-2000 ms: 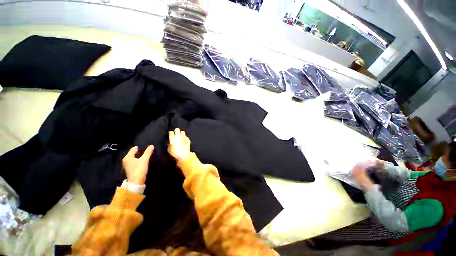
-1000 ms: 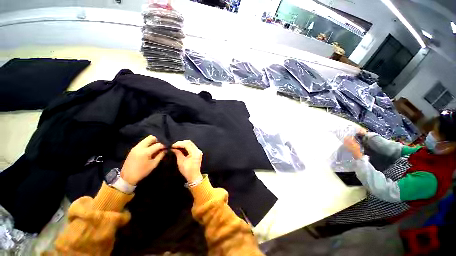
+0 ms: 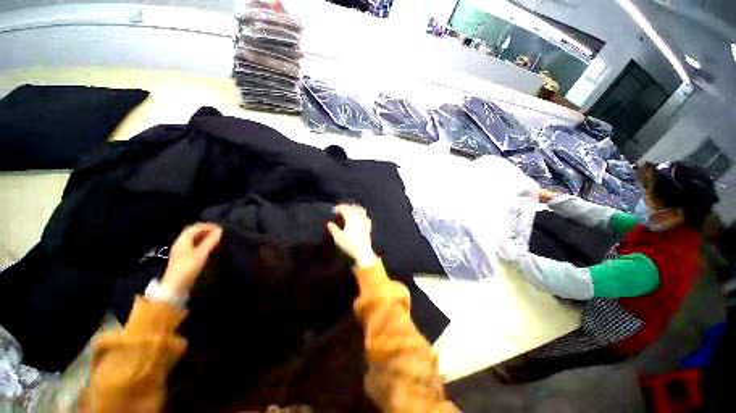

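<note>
A large black coat lies spread and rumpled on the cream table in front of me. My left hand is over its left part, fingertips pinched on the dark cloth. My right hand is further right, thumb and fingers at the cloth. The hands are well apart, with dark cloth between them. The cloth edge they touch is hard to make out against the black. A small pale mark, perhaps a label, shows left of my left hand.
A folded black garment lies far left. A stack of bagged garments stands at the back, with bagged garments in a row to its right. A clear polybag lies beside the coat. A masked co-worker handles dark cloth and clear plastic at right.
My hands were together pinching the cloth a second ago; now they are apart, left hand moved left and right hand moved right. The co-worker leans further in and reaches across the plastic.
</note>
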